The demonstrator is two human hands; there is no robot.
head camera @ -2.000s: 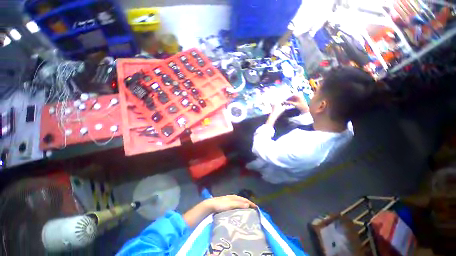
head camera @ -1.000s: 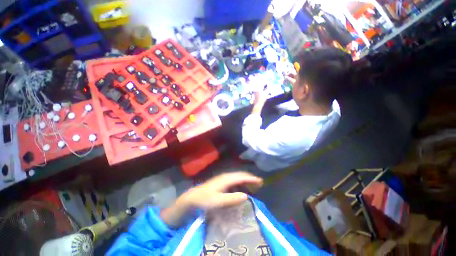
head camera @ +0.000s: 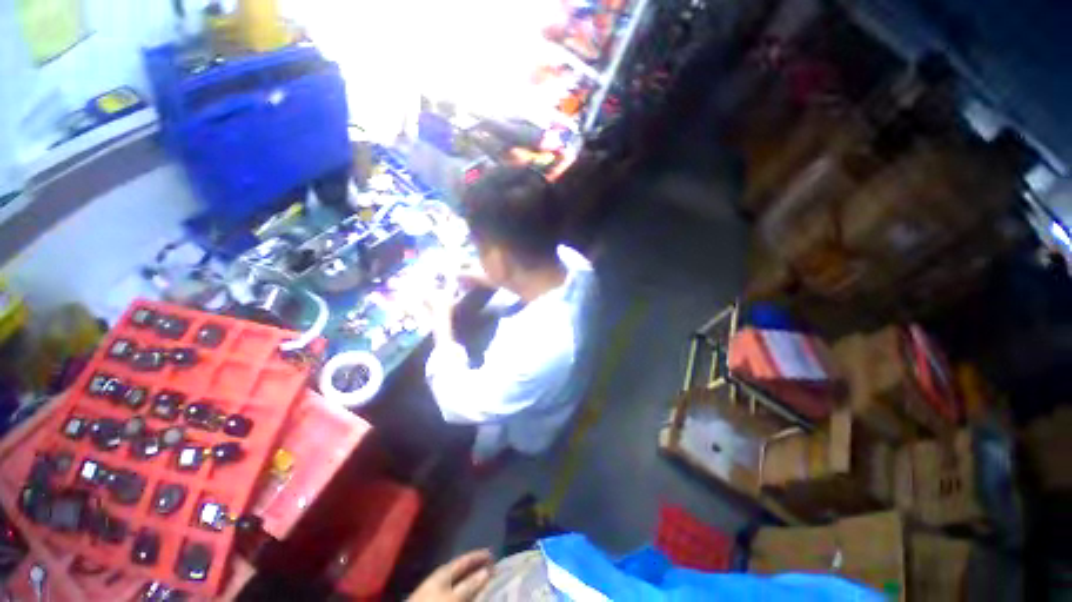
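Observation:
The red-orange compartment tray (head camera: 253, 400) lies tilted at the lower left of the head view, on similar red trays. Small black electronic units (head camera: 167, 499) sit in many of its cells, some with pale shiny faces. My left hand (head camera: 453, 579) is at the bottom edge, beside the grey-beige front of my clothing, away from the tray. It is partly cut off and blurred; no held object shows, and its finger state is unclear. My right hand is not in the picture.
A seated co-worker in white (head camera: 517, 353) works over small bright parts on the bench. A white ring (head camera: 352, 379) lies beside the trays. A blue bin (head camera: 265, 135) stands behind. Cartons (head camera: 829, 559) and a cart with red trays (head camera: 782, 355) are at right.
The view has swung right, so the trays and co-worker sit further left and more cartons show. My left hand is lower and mostly cut off. The fan and white cables have left the picture.

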